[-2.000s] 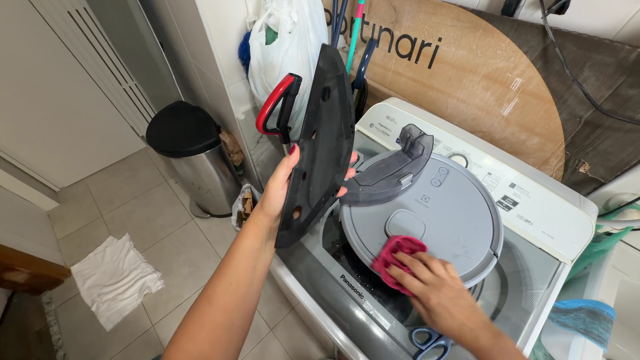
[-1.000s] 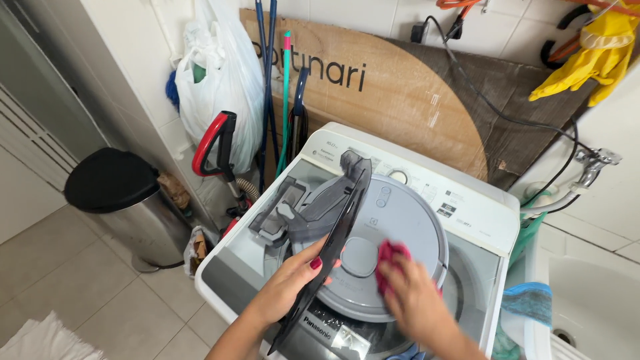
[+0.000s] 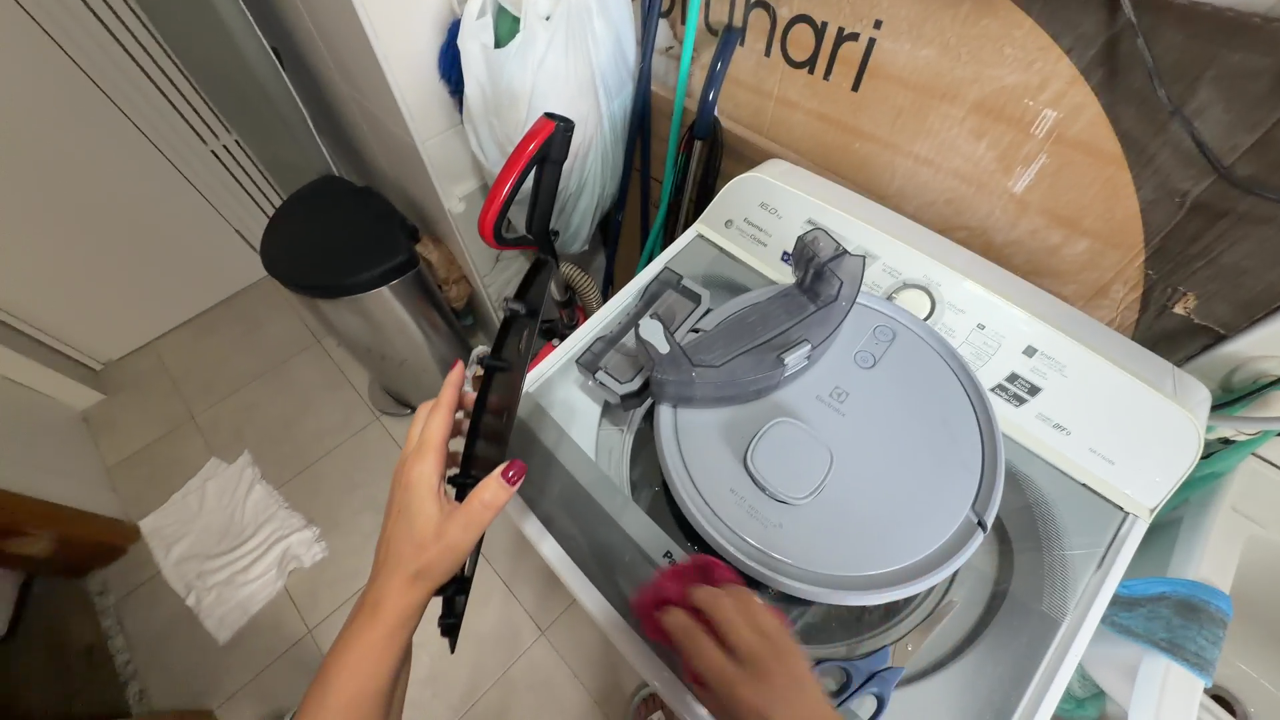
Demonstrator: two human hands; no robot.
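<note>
My left hand (image 3: pixel 440 500) holds a thin black plastic panel (image 3: pixel 497 400) edge-on, left of the washing machine (image 3: pixel 560 450). My right hand (image 3: pixel 735 640), slightly blurred, grips a crumpled dark pink cloth (image 3: pixel 685 590) at the machine's front edge, just below a grey robot vacuum (image 3: pixel 900 420). The vacuum lies flat on the machine's lid. A translucent grey curved plastic part (image 3: pixel 750 345) rests over the vacuum's upper left edge, beside a grey plastic frame-like piece (image 3: pixel 640 335). Scissors with blue handles (image 3: pixel 860 680) lie on the lid near my right hand, partly cut off by the frame.
A steel bin with a black lid (image 3: pixel 340 240) stands at the left, and a white cloth (image 3: pixel 232 540) lies on the floor tiles. Behind the machine are a red-and-black handle (image 3: pixel 520 185), a white plastic bag (image 3: pixel 550 120) and cardboard (image 3: pixel 960 130). A sink (image 3: pixel 1240 600) is at the right.
The black panel has moved left, away from over the vacuum where it was one second ago. The right hand with the pink cloth has left the vacuum's top for the machine's front edge.
</note>
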